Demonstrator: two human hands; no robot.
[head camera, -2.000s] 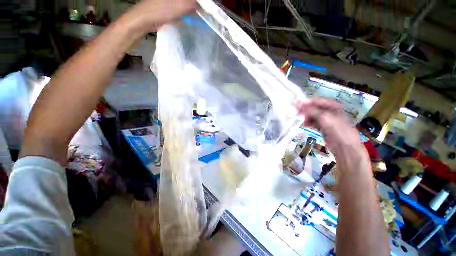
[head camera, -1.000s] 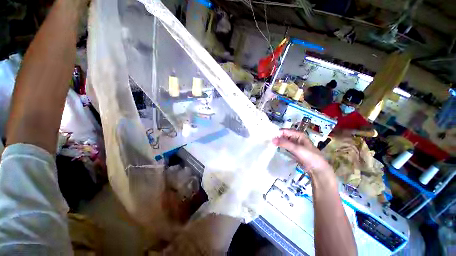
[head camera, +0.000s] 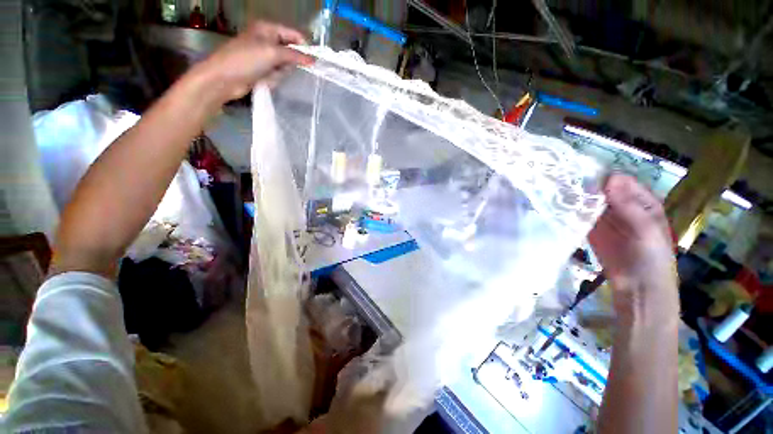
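My left hand (head camera: 258, 58), at the upper left, grips one end of the lace-trimmed top edge of the sheer fabric (head camera: 407, 161). My right hand (head camera: 631, 222), at the right, grips the other end. The lace trim (head camera: 534, 165) runs between the hands, sloping down to the right. The see-through fabric hangs below it over the table edge, with a cream length falling under my left hand. The sewing machine (head camera: 585, 360) shows in part below my right hand; the fabric and my forearm hide some of it.
The white machine table (head camera: 381, 288) has a measuring strip (head camera: 462, 414) on its front edge. Yellow thread cones (head camera: 339, 166) stand behind the fabric. A white cloth heap (head camera: 93, 161) lies at left. White thread cones (head camera: 731, 324) stand at right.
My left hand has come down and right into full view. My right hand has moved right and slightly up. The lace edge is spread wider between them. The camera view has shifted.
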